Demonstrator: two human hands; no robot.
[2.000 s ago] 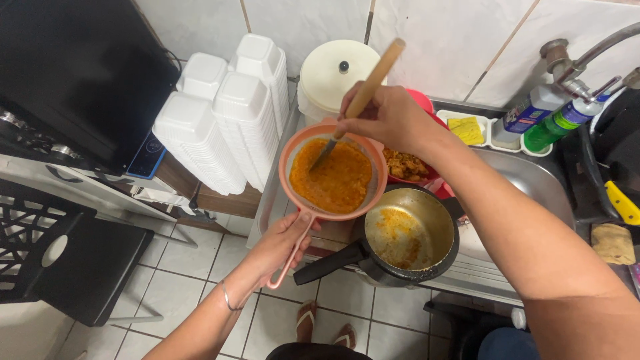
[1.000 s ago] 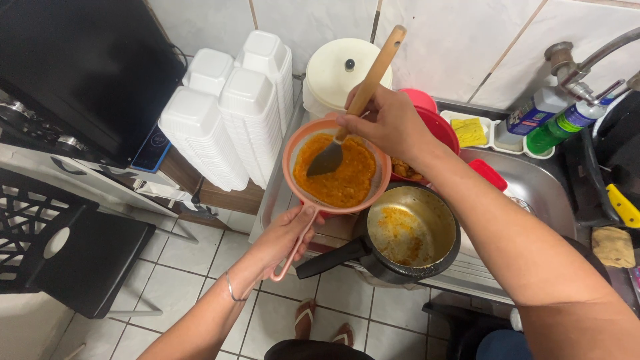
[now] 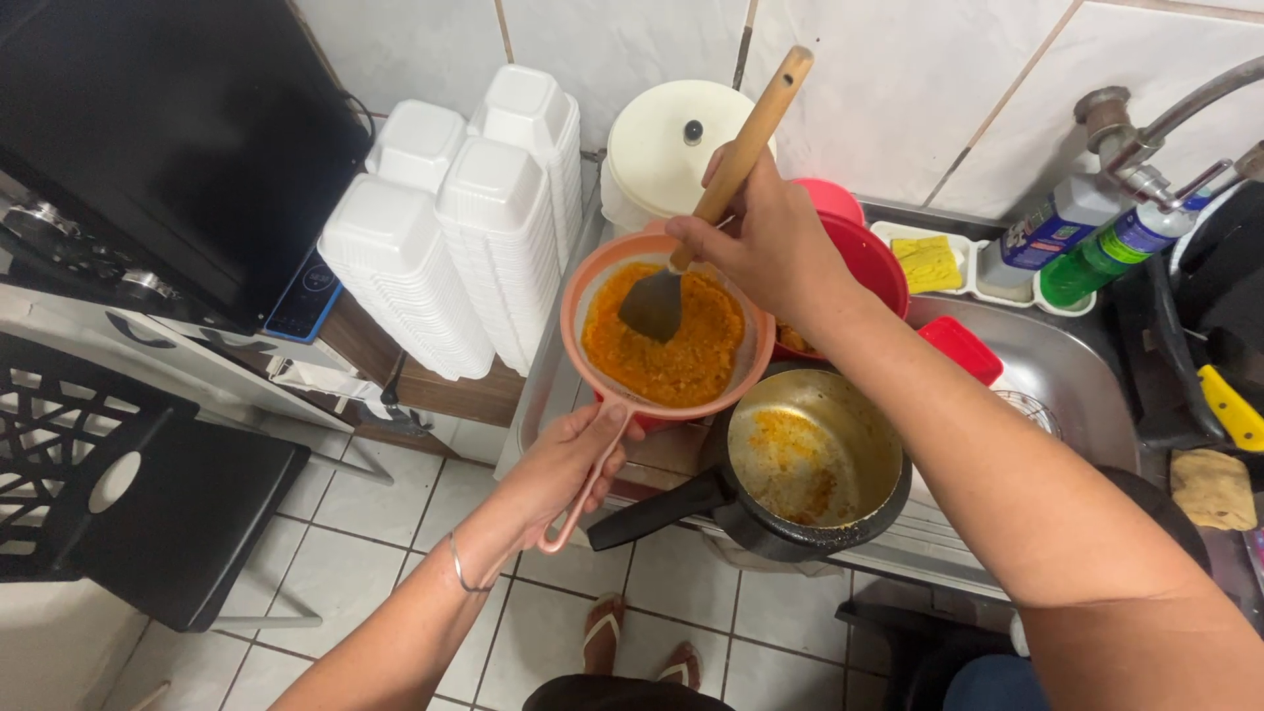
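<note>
My left hand [image 3: 568, 464] grips the handle of a pink plastic strainer [image 3: 583, 370], which holds a thick orange sauce [image 3: 706, 341]. Above it, my right hand [image 3: 770, 232] holds a spatula [image 3: 755, 123] by its wooden handle, its dark grey head resting in the sauce. A red container shows a little beneath the strainer. Close by on the right, an open dark pot [image 3: 805, 454] has orange residue inside, its black handle pointing left. Behind my right hand and forearm, a red bowl [image 3: 869, 257] with food in it is partly hidden.
Stacks of white foam containers [image 3: 504, 197] stand at left, beside a black appliance [image 3: 178, 128]. A cream lidded container [image 3: 657, 133] is by the wall. The steel sink [image 3: 1066, 365], tap [image 3: 1136, 158], bottles [image 3: 1116, 252] and yellow sponge [image 3: 926, 264] are at right. A black chair [image 3: 188, 513] is lower left.
The spatula head has moved about within the sauce, first slanting low at the left and now lying flatter near the middle. My left hand still holds the strainer in much the same place.
</note>
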